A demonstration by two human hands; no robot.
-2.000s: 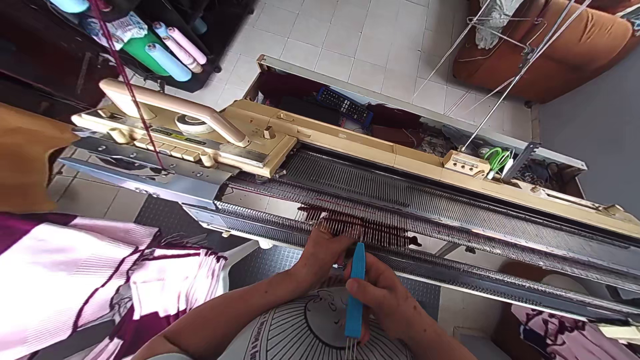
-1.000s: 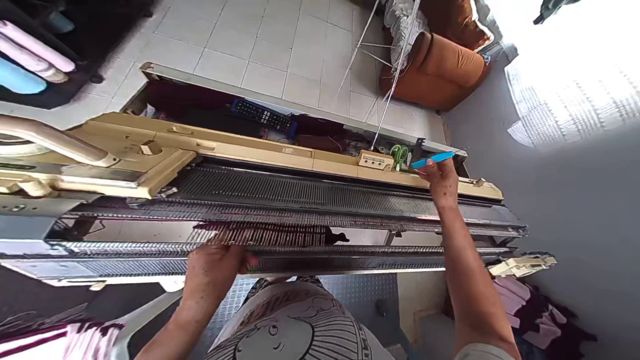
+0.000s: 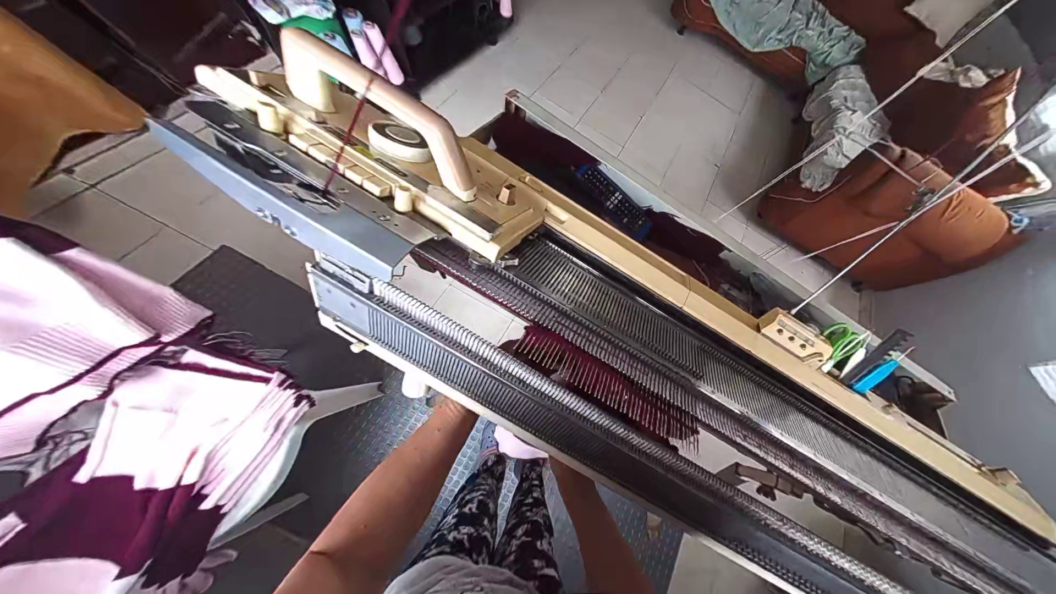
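A knitting machine with two needle beds [image 3: 495, 396] crosses the view diagonally. Dark maroon knitting [image 3: 610, 388] hangs between the beds, below a row of needles. My left forearm [image 3: 388, 495] reaches under the front bed, where the bed hides most of my left hand. Under the same bed, further right, goes my right forearm [image 3: 594, 520], its hand hidden too. What either hand touches cannot be seen. The machine's carriage [image 3: 371, 148], with its cream handle, sits at the left end, a maroon yarn running down to it. A blue-handled tool [image 3: 876, 375] lies at the back rail on the right.
Pink and maroon knitted pieces [image 3: 190, 429] lie over a white chair at the left. Behind the machine, a long tray [image 3: 627, 157] holds a remote control [image 3: 615, 198] and dark cloth. Thin white rods rise at the right, before an orange-brown sofa [image 3: 891, 214].
The blue tool, in my right hand earlier, now lies at the back rail. Both hands have gone down beneath the front bed. The view has swung back left since one second ago.
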